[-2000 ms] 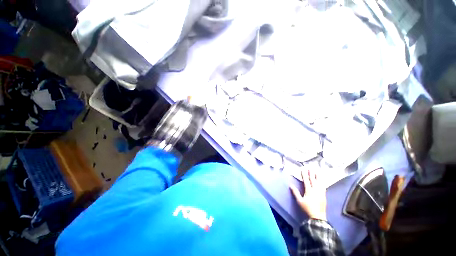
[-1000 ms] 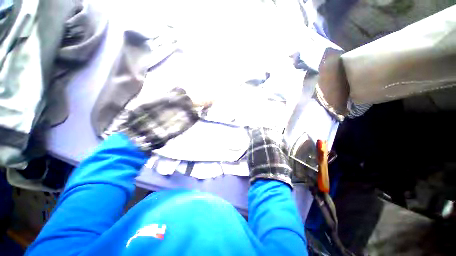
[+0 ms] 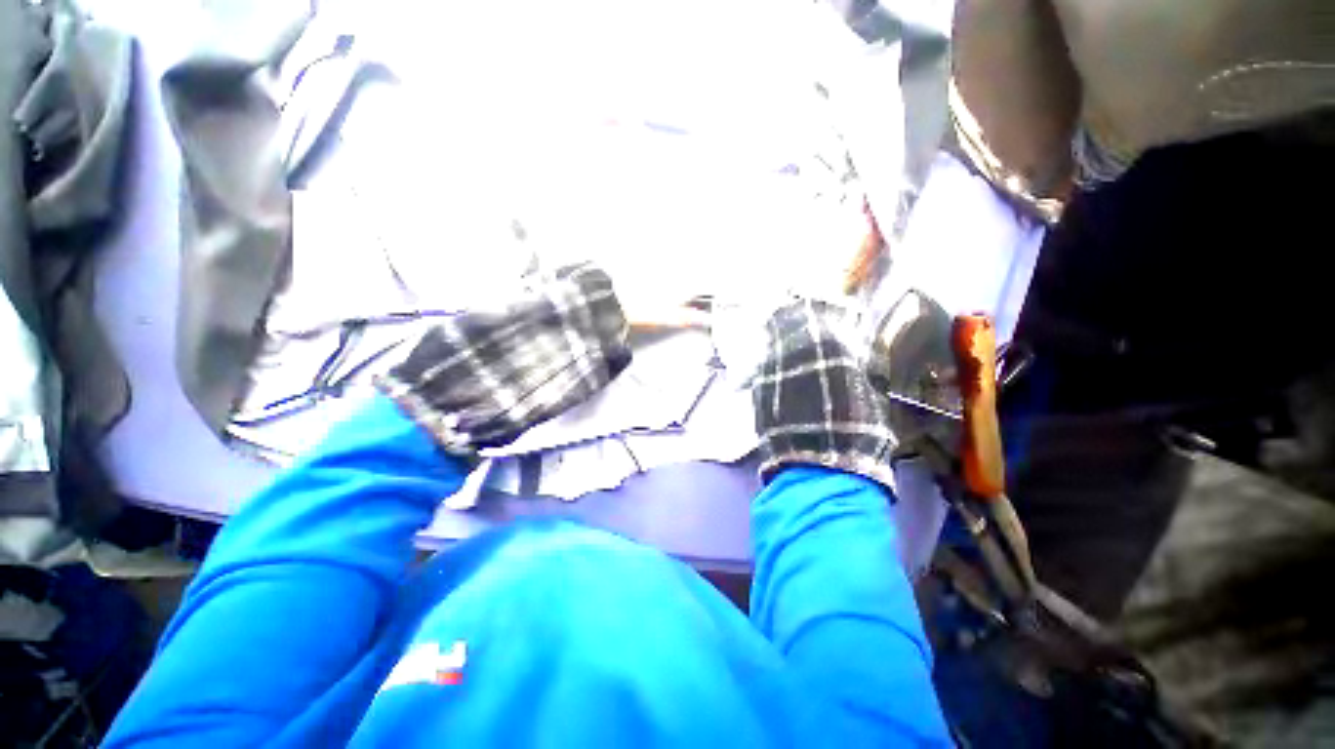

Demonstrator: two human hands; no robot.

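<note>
A pale grey garment, washed out to white by glare, lies spread over the ironing table, with dark-outlined seam edges and a ragged near edge. My left hand reaches onto it from a plaid cuff; only a thin strip of skin shows, and its grip cannot be made out. My right hand is on the far side of its plaid cuff, mostly lost in glare over the garment's right part. The steam iron, with an orange-brown handle, stands on the table just right of my right cuff, touched by neither hand.
Grey cloth hangs over the table's left side. A brown-grey padded form is at the upper right. The iron's cord trails off the right edge. The pale lavender table edge runs close in front of my body.
The view has swung right and my body now faces the table. Both hands now reach over the garment; my left hand came in from the table's left edge. The iron remains parked.
</note>
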